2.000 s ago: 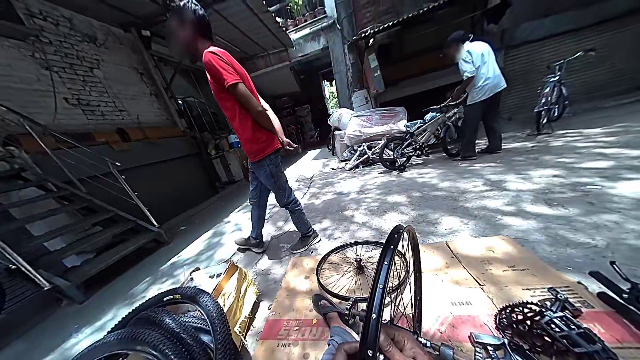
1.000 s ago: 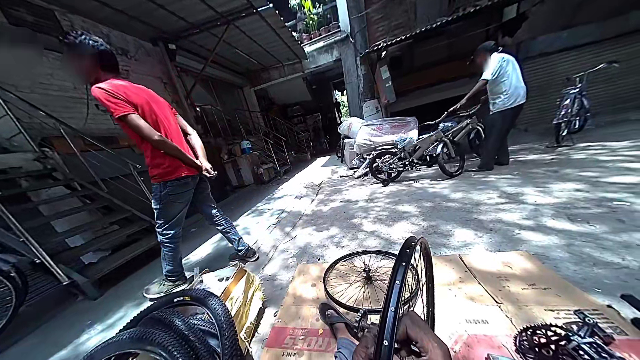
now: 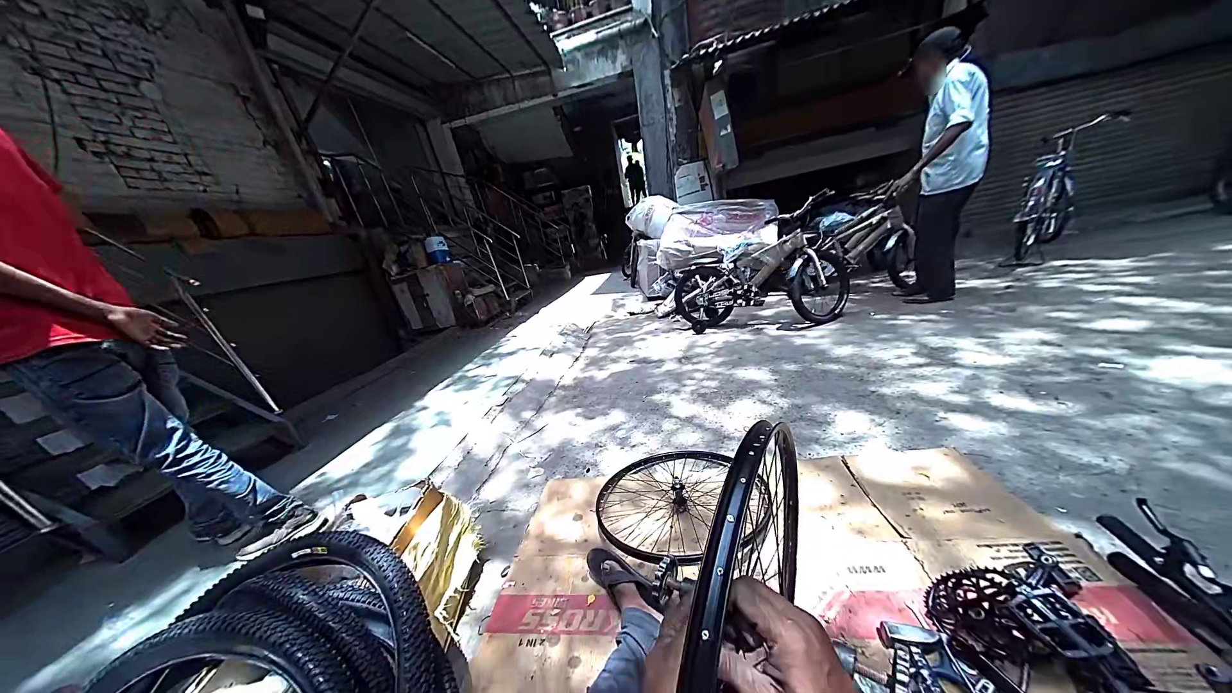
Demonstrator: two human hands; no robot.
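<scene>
A black spoked bicycle wheel rim (image 3: 724, 539) stands upright at the bottom centre, between my two hands. My right hand (image 3: 784, 640) is at its hub area on the right, fingers curled, with the exact grip hidden. My left hand (image 3: 669, 640) shows only partly behind the rim on the left, near a small toothed metal part (image 3: 666, 577) on the axle side. A second spoked wheel (image 3: 678, 494) lies flat on the cardboard (image 3: 558, 510), just beyond my sandalled foot (image 3: 616, 573).
Black tyres (image 3: 318, 616) are piled at lower left beside a yellow sack (image 3: 448, 553). Cranksets and pedals (image 3: 1001, 606) lie at right near handlebar parts (image 3: 1155, 558). One person in red walks at left; another stands by small bicycles (image 3: 760, 279).
The person in red has walked further left, partly out of view. The person by the bicycles now stands more upright. The upright wheel stays at my hands.
</scene>
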